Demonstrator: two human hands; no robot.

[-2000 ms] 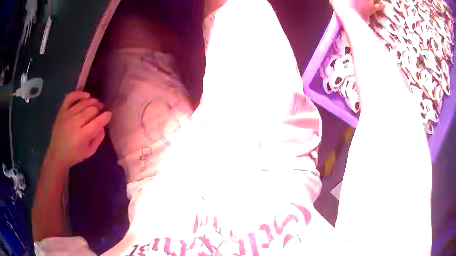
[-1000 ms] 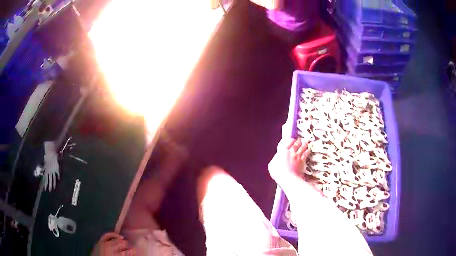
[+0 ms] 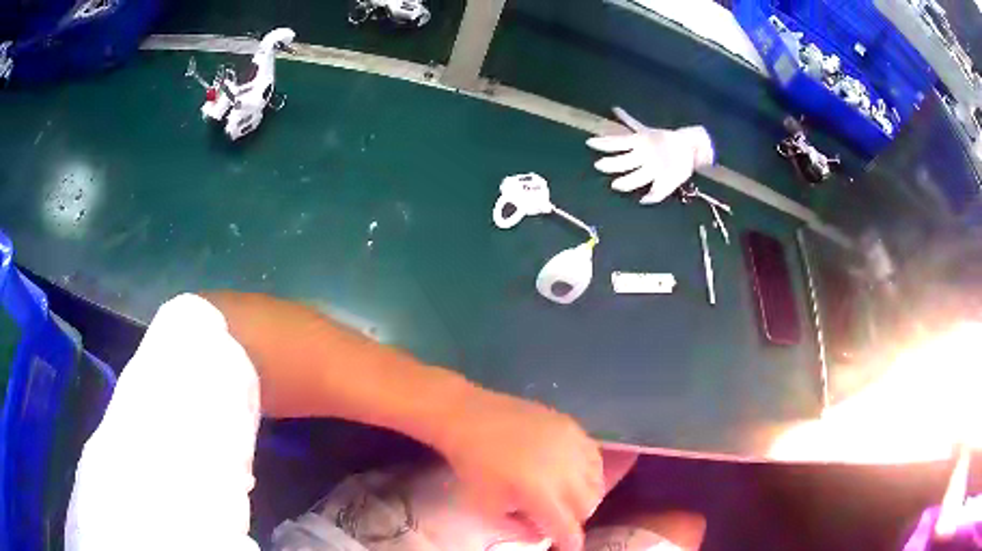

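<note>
My left hand (image 3: 528, 463) is bare and reaches in from the left to the bench's front edge, above my lap. Its fingers point down at the bottom edge of the picture, where something white shows; whether they hold it I cannot tell. My right hand is out of view. On the green bench (image 3: 431, 312) in front lies a white squeeze bottle (image 3: 566, 273), its yellow tip touching or close to the rod of a loose white part (image 3: 524, 199). A white-and-silver model scooter (image 3: 246, 95) with a red part stands at the back left.
A white knit glove (image 3: 651, 159), a small white strip (image 3: 643, 283), a thin pale stick (image 3: 706, 265) and a dark smartphone (image 3: 771, 288) lie on the bench. Blue bins stand at the left (image 3: 38, 377) and back right (image 3: 829, 81). Bright glare covers the lower right.
The view has swung from the pale crate and lap to the bench. My right hand, earlier at the crate of parts, has left the picture. My left hand is now over my lap.
</note>
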